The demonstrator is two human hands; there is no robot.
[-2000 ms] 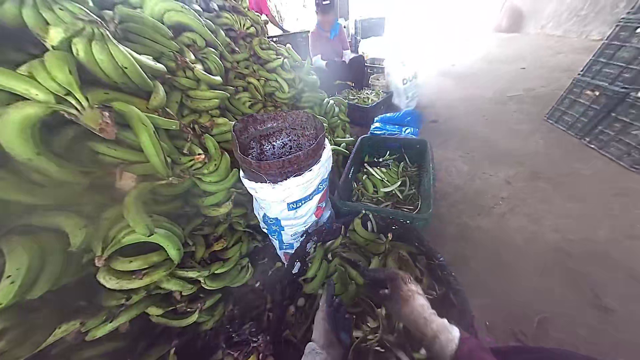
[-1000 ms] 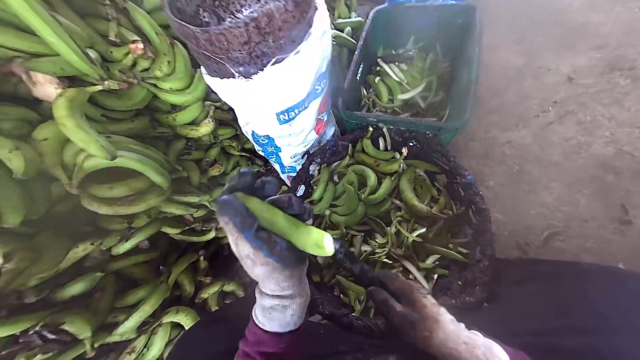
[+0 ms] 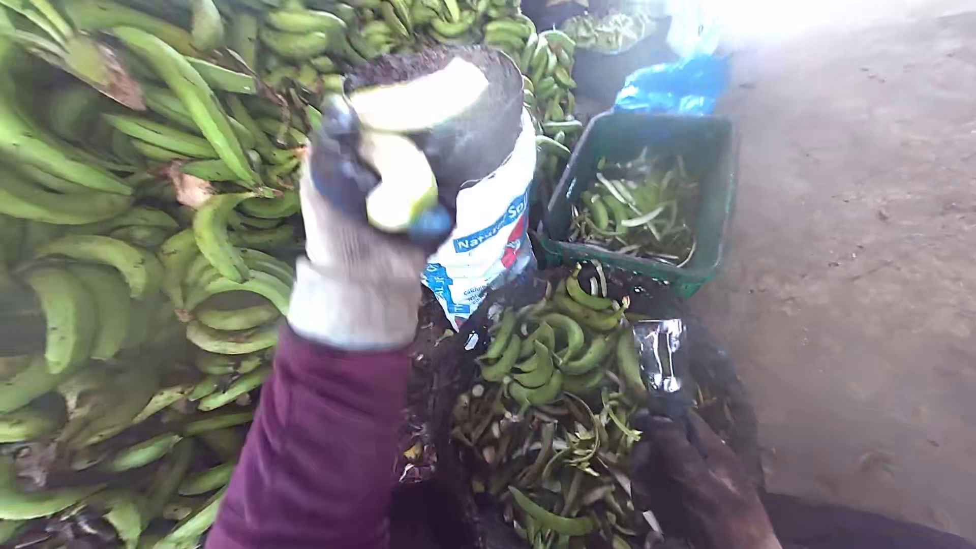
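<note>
My left hand (image 3: 374, 191), in a dirty white and dark work glove, is closed on pale peeled plantain pieces (image 3: 419, 99) at the upper middle, blurred by motion. They are over the mouth of a rusty metal rim (image 3: 488, 99) set on a white printed sack (image 3: 488, 221). At the lower right, my right hand (image 3: 686, 457), in a dark stained glove, grips a peeling tool (image 3: 662, 351) with a shiny metal blade. Beside it lies a dark container's load of small green plantains (image 3: 545, 343) and peel strips (image 3: 564, 450).
A large heap of green plantains (image 3: 91, 305) fills the left side. Behind the dark container stands a green plastic crate (image 3: 713, 206) with peels inside. A blue plastic bag (image 3: 675, 84) lies behind the crate, and bare floor (image 3: 854, 267) extends on the right.
My left hand has moved up and forward, from above the dark container to the sack's rim. A mostly green plantain was in it one second ago; pale peeled pieces are there now.
</note>
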